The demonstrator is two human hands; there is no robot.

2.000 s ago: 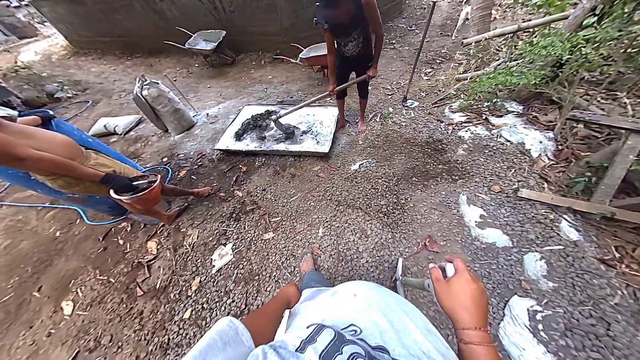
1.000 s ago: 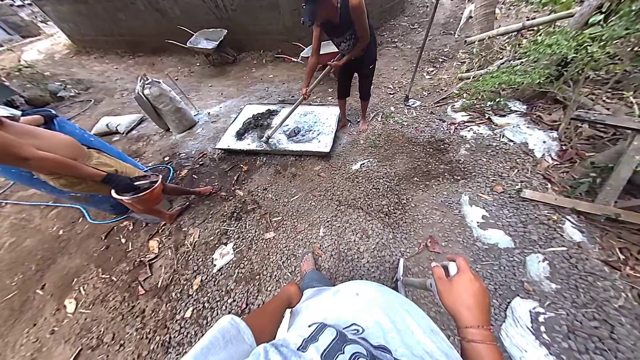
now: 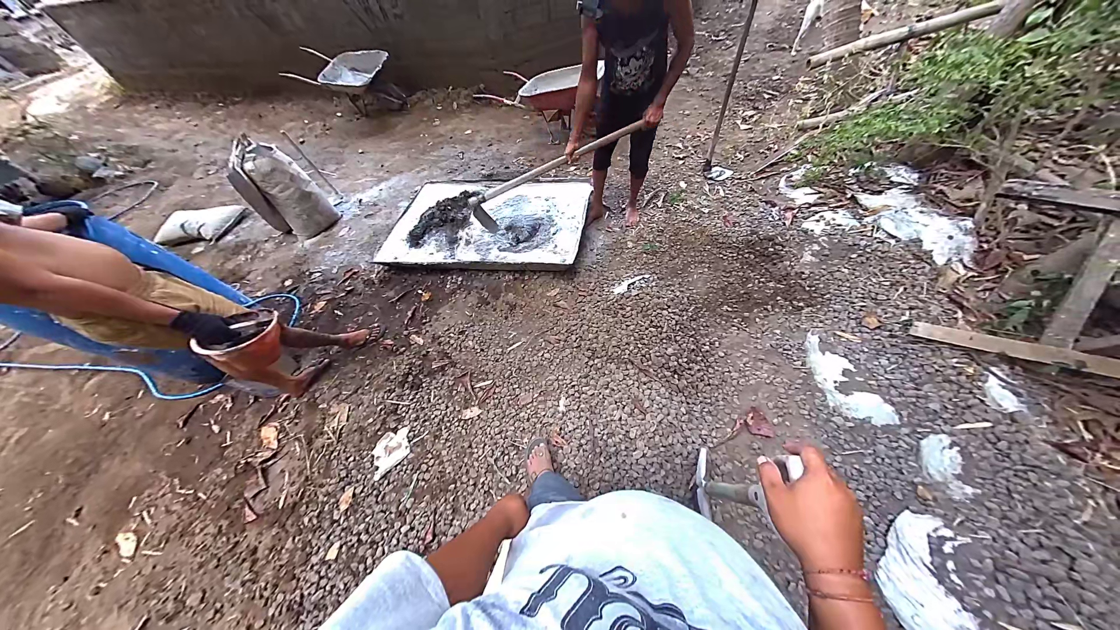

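My right hand (image 3: 818, 507), with thin bands at the wrist, is closed around the pale grip of a long-handled tool (image 3: 731, 492) at the lower right. The tool's metal end stands over the gravel, left of the hand; its exact kind cannot be told. My left forearm (image 3: 477, 547) shows beside my shirt, but the left hand is hidden. Ahead, a person holds a long-handled hoe (image 3: 560, 162), its blade in grey mortar (image 3: 442, 219) on a white mixing tray (image 3: 394, 249). At the left, a person's gloved hand is in an orange bucket (image 3: 254, 350).
Two wheelbarrows (image 3: 353, 70) stand near the concrete wall (image 3: 219, 44). Sacks (image 3: 284, 188) rest left of the tray. A blue hose (image 3: 149, 381) crosses the dirt. Planks (image 3: 1015, 346), branches and torn white sheeting (image 3: 914, 569) lie at the right.
The person ahead has moved the hoe over the tray, and its blade is now in the middle of the mortar. My right hand and its tool have stayed nearly still.
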